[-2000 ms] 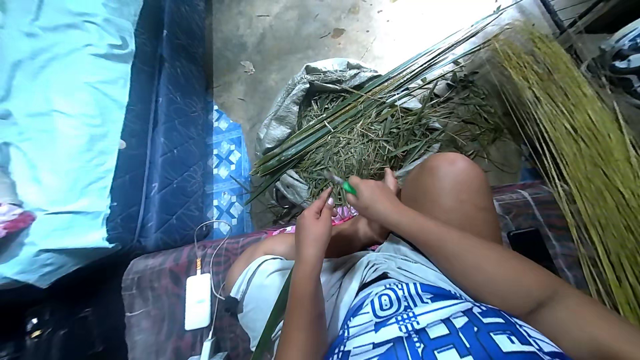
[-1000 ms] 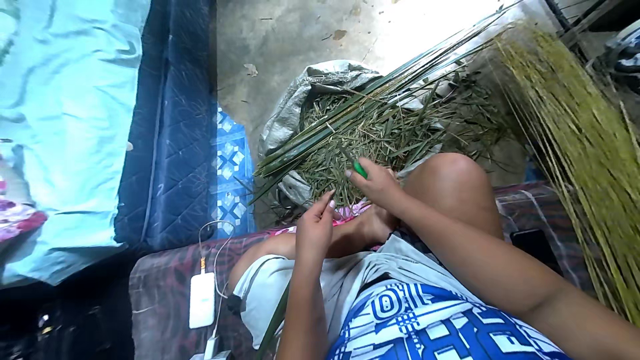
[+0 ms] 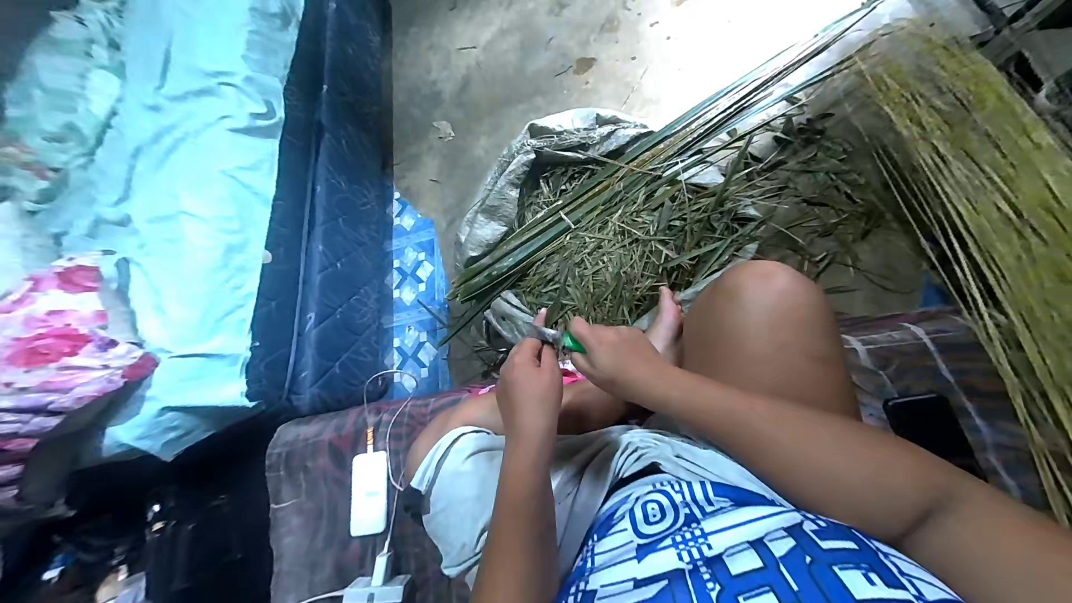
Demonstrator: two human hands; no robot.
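My right hand [image 3: 615,356] is closed around the green handle of a small knife [image 3: 572,342], whose blade points left toward my other hand. Right beside the blade, my left hand [image 3: 530,377] has its thumb and fingertips pinched together; a thin strip of leaf may be between them, but it is too small to tell. Beyond both hands, cut green leaf pieces [image 3: 620,251] fill an open woven plastic sack [image 3: 494,201]. Long green leaf strips [image 3: 578,197] lie slantwise across the sack.
A bundle of thin yellow-green strips [image 3: 980,184] hangs at the right. A dark phone [image 3: 930,427] lies beside my leg, and a white power bank [image 3: 369,494] with cables lies at the left. A blue mattress [image 3: 335,209] with a light-blue cloth [image 3: 193,193] stands further left.
The knife in my right hand has come back to my left hand; a second ago the two were farther apart.
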